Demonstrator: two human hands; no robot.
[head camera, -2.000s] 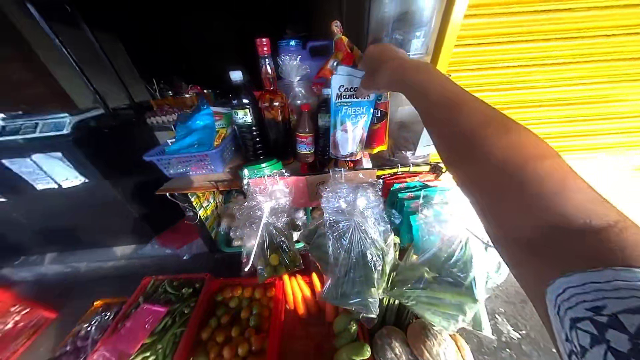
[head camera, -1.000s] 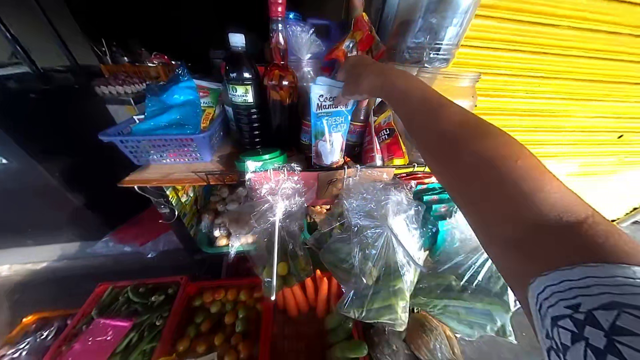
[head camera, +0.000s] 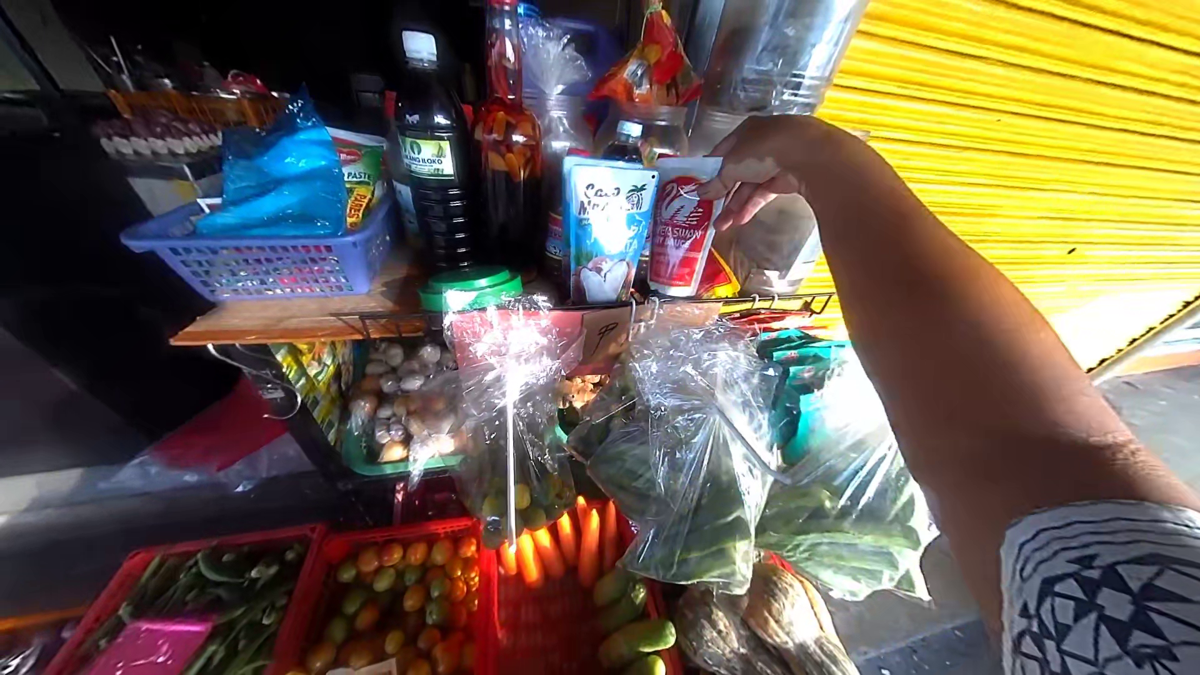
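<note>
My right hand (head camera: 764, 169) reaches in from the right and grips the top right corner of a red soy sauce pouch (head camera: 682, 225) between thumb and fingers. The pouch stands upright at the shelf's front, just right of a blue and white coconut milk pouch (head camera: 607, 230). Behind them are a small dark bottle (head camera: 626, 141), a tall bottle with orange pieces in dark liquid (head camera: 507, 169) and a large black bottle with a white cap (head camera: 436, 178). A yellow and red packet (head camera: 717, 277) leans behind the red pouch. My left hand is out of view.
A purple plastic basket (head camera: 272, 267) sits on the wooden shelf (head camera: 309, 321), left of a green lid (head camera: 471, 287). Clear bags of vegetables (head camera: 698, 469) hang from the wire rack. Below are red crates with tomatoes (head camera: 403, 591), carrots (head camera: 589, 544) and green pods (head camera: 220, 581). A yellow roller shutter (head camera: 1022, 141) stands right.
My right hand has moved from above the coconut milk pouch to the red pouch on its right, which now stands upright beside it. The view has moved closer to the shelf.
</note>
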